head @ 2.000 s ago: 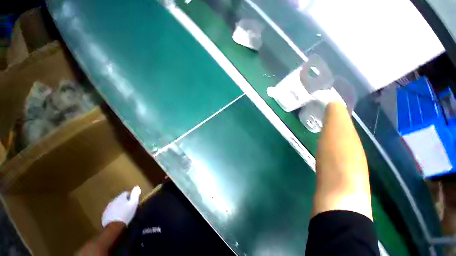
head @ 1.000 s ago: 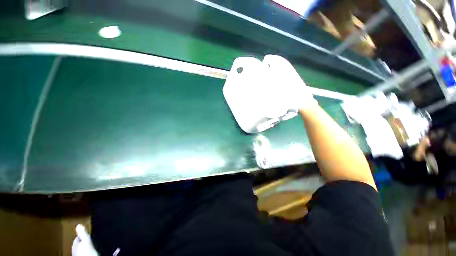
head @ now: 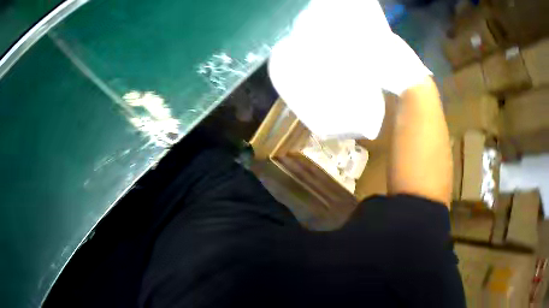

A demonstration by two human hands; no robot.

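Note:
My right hand (head: 406, 69), in a white glove, holds a white plastic housing (head: 328, 72) at the top centre. The housing is overexposed, so the fingers and its edges blend together. It is above an open brown cardboard carton (head: 289, 141) on the floor beside my legs. White plastic parts (head: 346, 159) lie in the carton. My left hand is out of the picture.
The green workbench top (head: 90, 138) curves across the left, with a worn whitish patch at its edge. A white rail (head: 36, 30) runs at the top left. Stacked brown cartons (head: 475, 96) stand on the right. My dark-clothed legs fill the lower middle.
The view has turned right and down toward the floor cartons. My right hand has carried the white housing from the bench over the carton. My left hand has left the picture.

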